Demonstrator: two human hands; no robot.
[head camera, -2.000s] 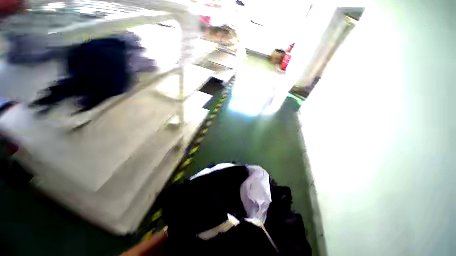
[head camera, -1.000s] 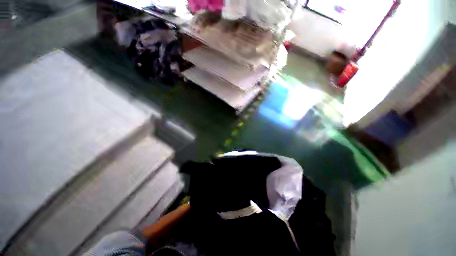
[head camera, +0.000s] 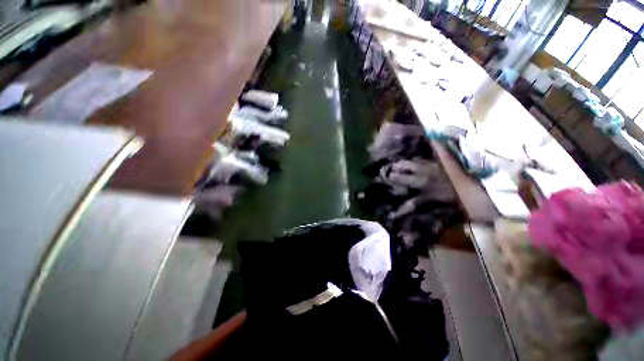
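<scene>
A black fabric bundle (head camera: 282, 264) fills the bottom middle of the view, close in front of me. A white strip (head camera: 371, 261) is tied at its top, with a thin cord running down from it. A small pale strip (head camera: 314, 299) lies across the front of the bundle. My left forearm (head camera: 208, 342) reaches in at the bottom and passes out of sight at the bundle's left side. My left hand is hidden by the bundle or the picture's edge. My right hand is not in view.
A green floor aisle (head camera: 303, 155) runs ahead between a brown table (head camera: 191, 92) on the left and a long bright table (head camera: 459, 92) on the right. White boards (head camera: 63, 176) stand at the near left. Pink fabric (head camera: 600, 247) is at the right. Fabric heaps (head camera: 416, 183) lie along both sides.
The view has turned from the wall and red extinguisher towards a long aisle between tables. The black bundle stays in front of me. The pink fabric now shows large at the right.
</scene>
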